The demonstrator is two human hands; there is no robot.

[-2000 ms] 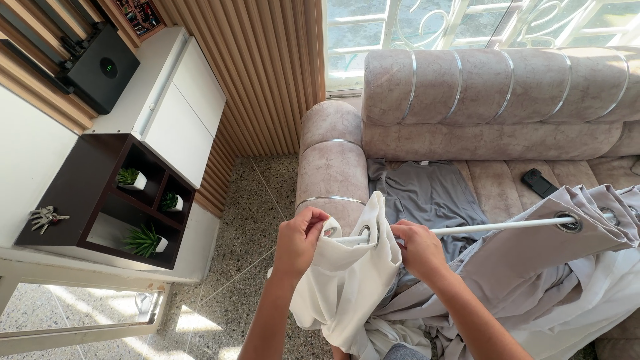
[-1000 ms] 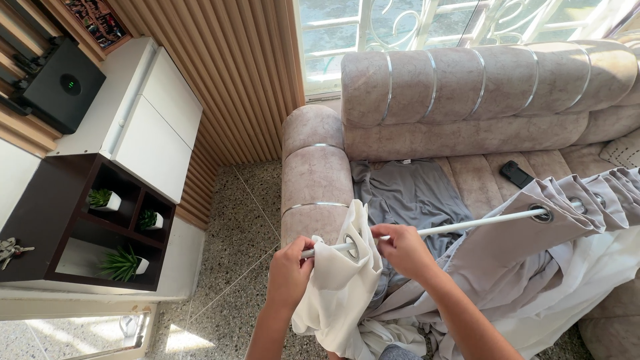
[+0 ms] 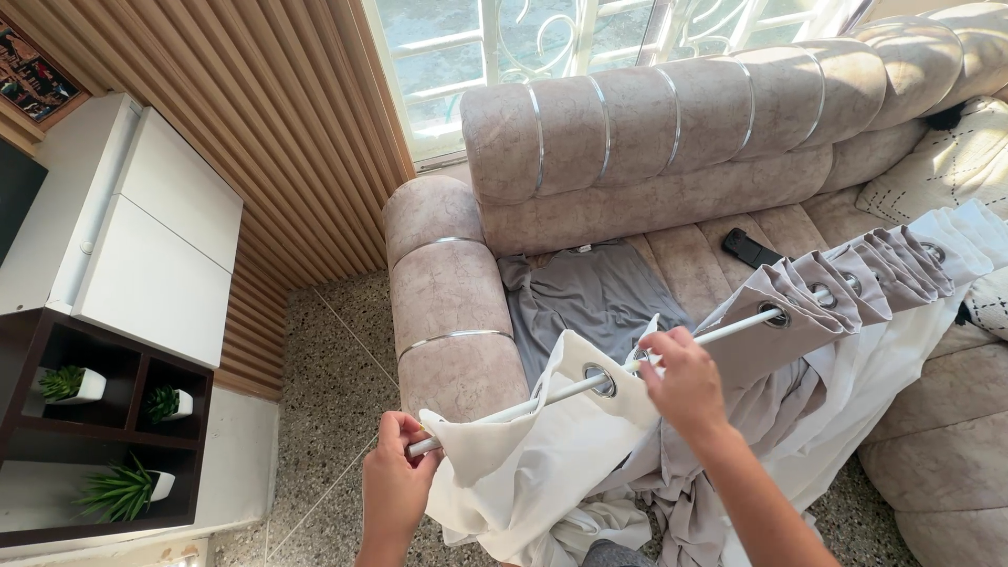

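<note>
A white curtain rod [image 3: 736, 325] runs diagonally through the metal grommets of a white curtain [image 3: 571, 425] and, farther right, a bunched grey-beige curtain [image 3: 748, 362]. More white fabric hangs at the rod's far right end. My left hand [image 3: 400, 465] grips the rod near its left tip, beside the white curtain's edge. My right hand [image 3: 683, 378] pinches the top of the white curtain at the rod, next to a grommet. Between my hands, another grommet [image 3: 600, 379] sits on the rod.
A beige sofa [image 3: 598, 150] stands under a barred window, with a grey cloth [image 3: 583, 291] and a black phone-like object [image 3: 750, 249] on its seat. At left are a white cabinet [image 3: 157, 268], a dark shelf [image 3: 126, 429] with potted plants, and a slatted wood wall [image 3: 260, 118].
The white curtain, bunched between my hands earlier, now spreads along the rod. My right hand has moved away from my left. The rod's left tip now shows past the fabric at my left hand.
</note>
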